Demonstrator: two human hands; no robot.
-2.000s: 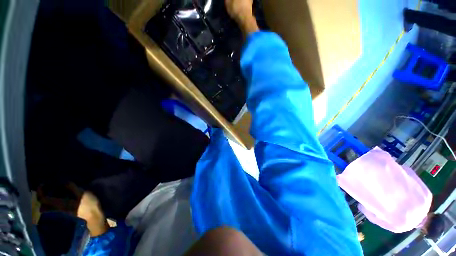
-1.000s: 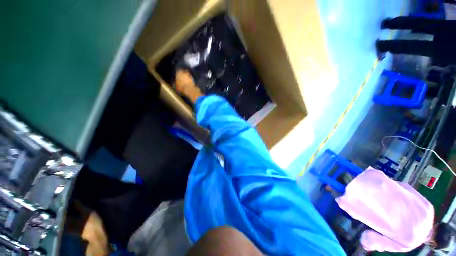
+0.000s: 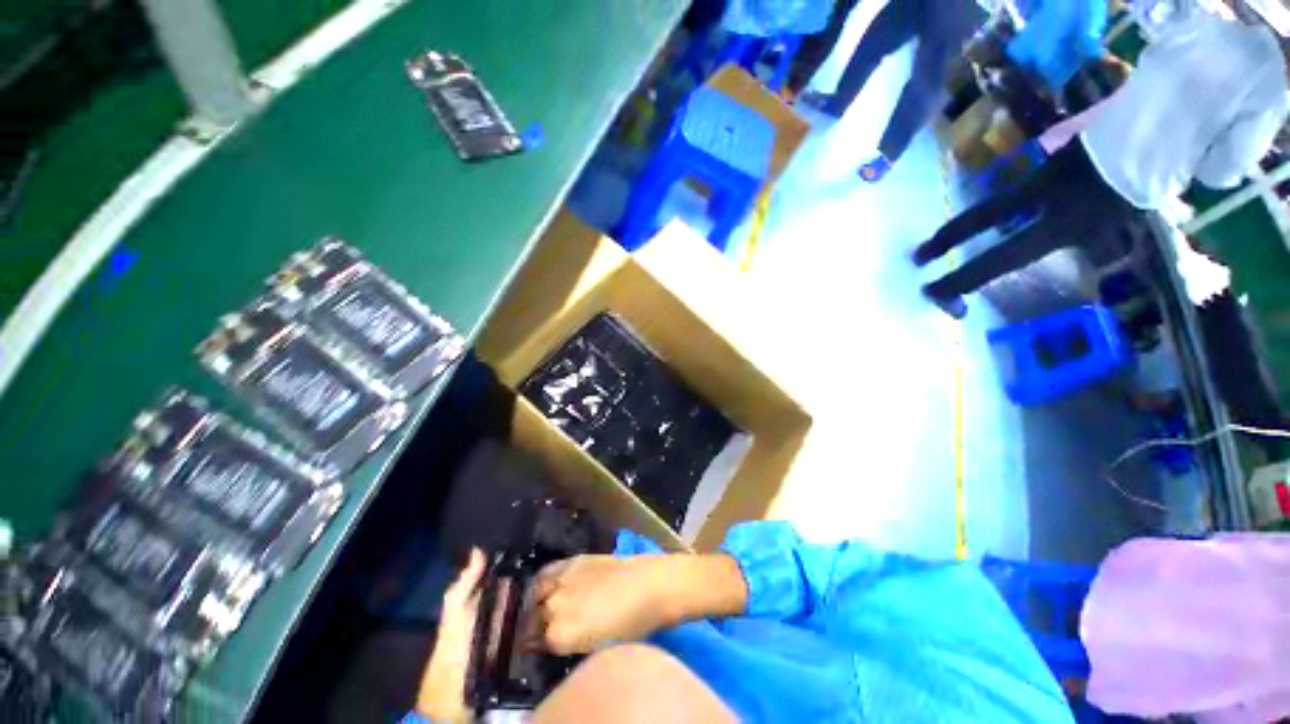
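A dark, glossy bundle of black parts (image 3: pixel 512 622) is between my hands at the lower middle, in front of my body. My left hand (image 3: pixel 450 654) holds its left side, with the fingers pointing up along it. My right hand (image 3: pixel 616 601) is on its right side, fingers curled against it; the fingertips are partly hidden. Several partly built phone units (image 3: pixel 304 389) with silvery boards and dark labelled batteries lie in a row on the green bench (image 3: pixel 304 177). A single phone unit (image 3: pixel 464 106) lies farther up the bench.
An open brown carton (image 3: pixel 764 410) with a shiny black blister tray (image 3: pixel 637 424) stands beyond my hands, beside the bench edge. Blue stools (image 3: pixel 1054 354) stand on the floor. A person in pink (image 3: pixel 1174 622) is at the lower right; other people stand at the upper right.
My right hand has come out of the carton and now meets my left hand at the black bundle. The view has shifted, bringing the bench with the phone units into sight.
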